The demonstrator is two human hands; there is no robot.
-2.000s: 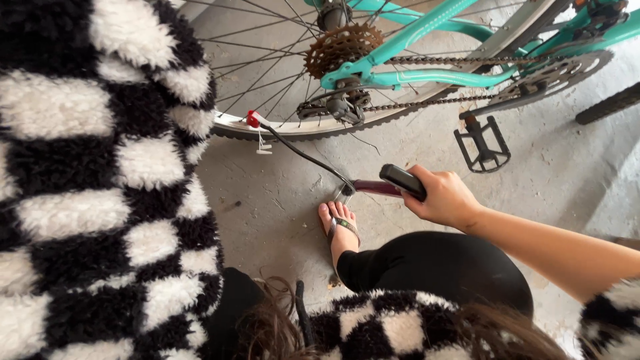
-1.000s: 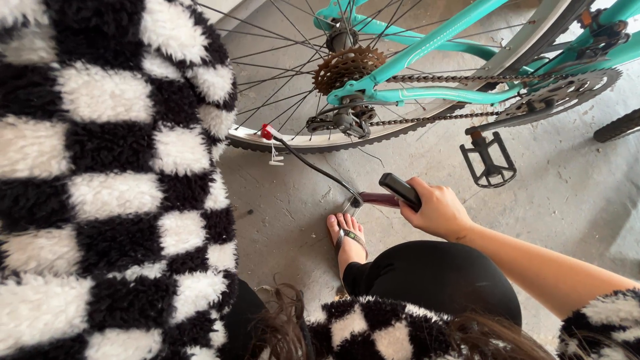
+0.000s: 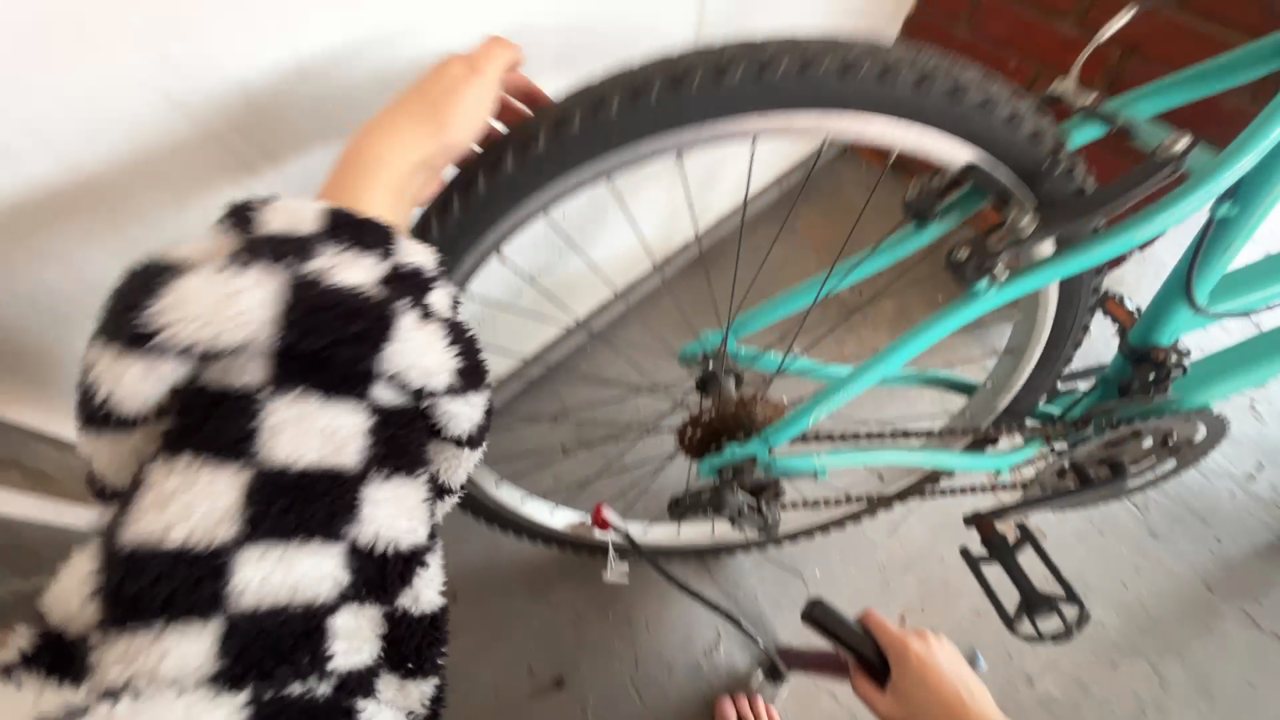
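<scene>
My left hand [image 3: 455, 110] rests at the outer tread of the bicycle's rear tire [image 3: 740, 75], its fingers partly hidden behind the tire. At the lower right my right hand [image 3: 915, 665] is closed around the black handle of a bicycle pump [image 3: 845, 638]. The pump's dark red barrel [image 3: 815, 660] lies just below the handle. From its base a black hose [image 3: 700, 597] runs up to a red pump head [image 3: 601, 516] at the lower rim of the wheel. A small pale clip [image 3: 614, 570] hangs by that head.
A turquoise bicycle frame [image 3: 870, 375] carries a rusty rear cassette [image 3: 725, 425], a chain and a chainring. Its black pedal [image 3: 1030, 590] juts out at lower right. A white wall [image 3: 250, 90] stands behind the wheel, and bare toes [image 3: 745, 706] show beside the pump base on the concrete floor.
The view has swung up and left, so more of the wheel and the wall shows. My left hand, out of sight earlier, now appears at the tire. My right hand still holds the pump handle.
</scene>
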